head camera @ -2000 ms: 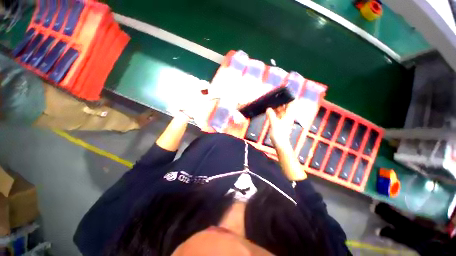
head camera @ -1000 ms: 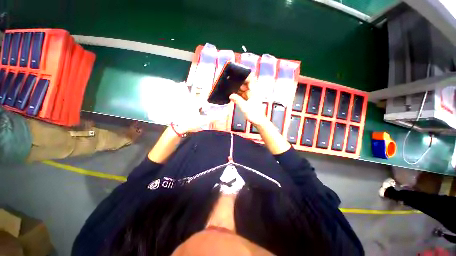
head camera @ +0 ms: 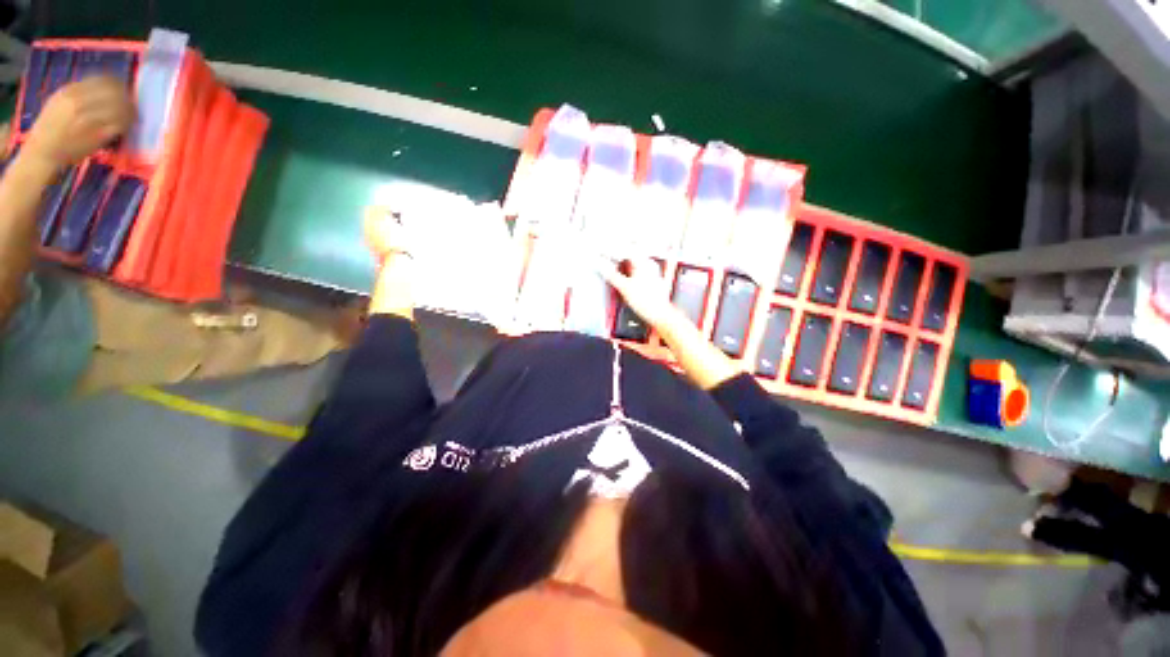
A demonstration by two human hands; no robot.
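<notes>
My left hand (head camera: 385, 234) is at the left end of the bright white pile of empty bags (head camera: 443, 250); glare hides whether its fingers hold one. My right hand (head camera: 642, 293) is low over the front row of the near red tray (head camera: 524, 193), its fingertips beside a whitish bagged slab at a slot; whether they grip it is unclear. Bagged devices (head camera: 667, 180) fill that tray's back row, their clear bags overhanging the rim. Bare black devices (head camera: 737, 312) lie in front slots right of my hand. The red tray to the right (head camera: 952, 289) holds two rows of bare black devices.
At the left, a co-worker's hand (head camera: 93, 116) is over a stack of red trays (head camera: 212, 193) with dark devices and one bagged device (head camera: 157, 90). An orange and blue tape roll or dispenser (head camera: 997, 393) sits at the right bench edge. A grey-white metal box (head camera: 1078, 302) stands farther right.
The black device held up in my right hand is no longer seen there; that hand has lowered to the front slots. My left hand moved left onto the bags. A co-worker's hand has appeared at left.
</notes>
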